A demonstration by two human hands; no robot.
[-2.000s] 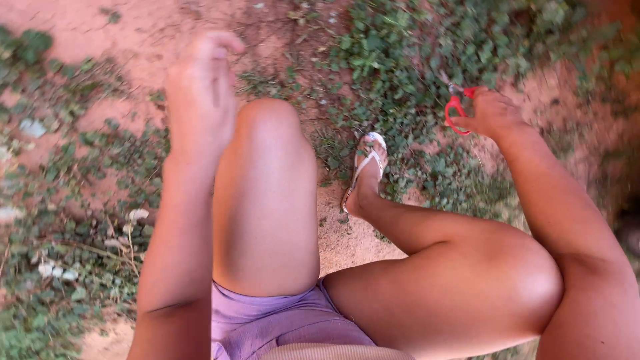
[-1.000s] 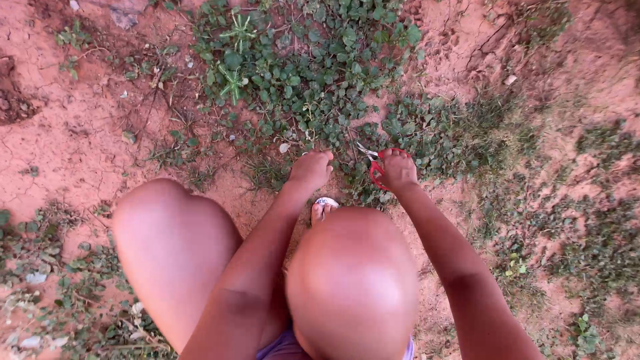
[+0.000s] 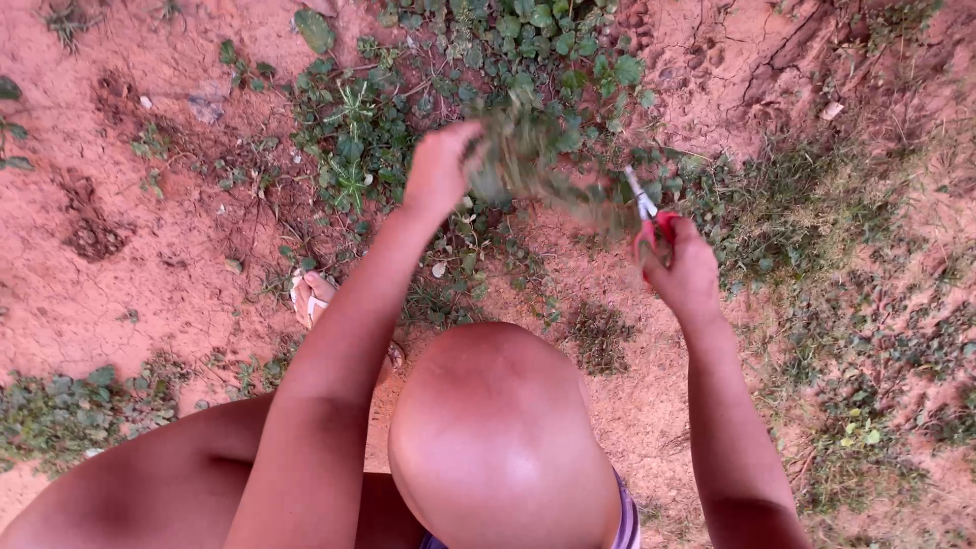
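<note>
My left hand (image 3: 442, 168) is closed on a blurred bunch of green weeds (image 3: 526, 152), which stretches from its fingers toward the right. Red-handled scissors (image 3: 643, 202) are in my right hand (image 3: 686, 271), with fingers around the handles. Their blades look closed or nearly so and point up and slightly left, beside the trailing end of the weeds. Low leafy plants (image 3: 351, 145) grow from the soil just beyond and left of my left hand.
Reddish cracked soil (image 3: 183, 297) lies all around. A grassy patch (image 3: 801, 206) spreads at the right and more weeds (image 3: 69, 412) grow at lower left. My bent knee (image 3: 496, 427) rises in the foreground; a sandaled foot (image 3: 311, 297) rests left of my forearm.
A second ago my hands were close together near the ground plants; now they are farther apart, and a bunch of weeds shows at my left hand. The view has shifted.
</note>
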